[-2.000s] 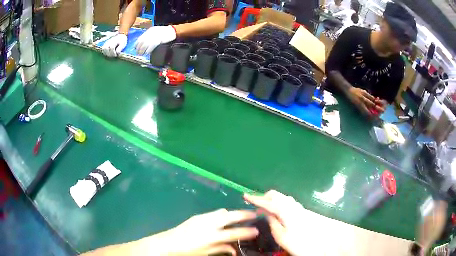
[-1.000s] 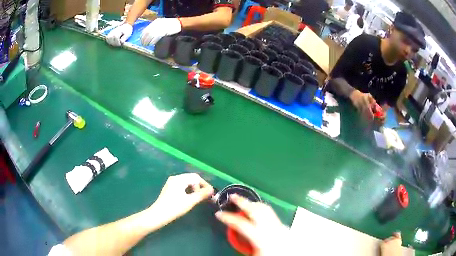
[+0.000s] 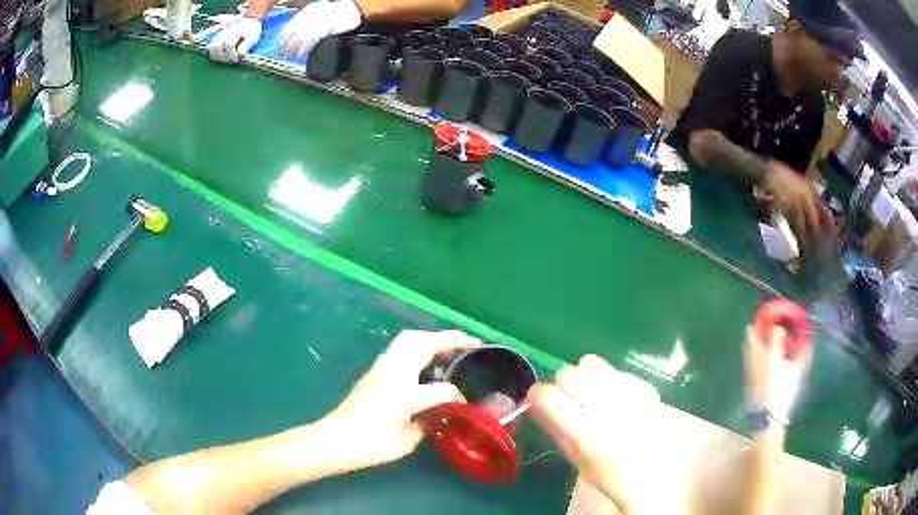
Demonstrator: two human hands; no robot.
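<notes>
A black housing (image 3: 493, 370) lies with its open mouth facing up toward me, at the near edge of the green bench. A red end cap (image 3: 471, 443) is at its near side, tilted, with a central recess. My left hand (image 3: 398, 387) holds the housing's left side and the red cap's edge. My right hand (image 3: 589, 412) is at the housing's right rim, fingers closed on a thin white lead wire (image 3: 515, 413) that runs toward the cap. The inside of the housing is dark.
A part-built unit with a red top (image 3: 455, 181) stands on the green belt. Black housings (image 3: 468, 91) stand in rows beyond. A mallet (image 3: 101, 267), white bundle (image 3: 182, 316) and screwdriver (image 3: 69, 241) lie left. Another person's hand (image 3: 775, 377) is at a red-topped unit, right, beside cardboard (image 3: 805, 488).
The red-topped unit on the belt has moved right. My left hand has moved onto the housing and red cap; my right hand has moved right to the wire. Another hand has reached the right-hand unit.
</notes>
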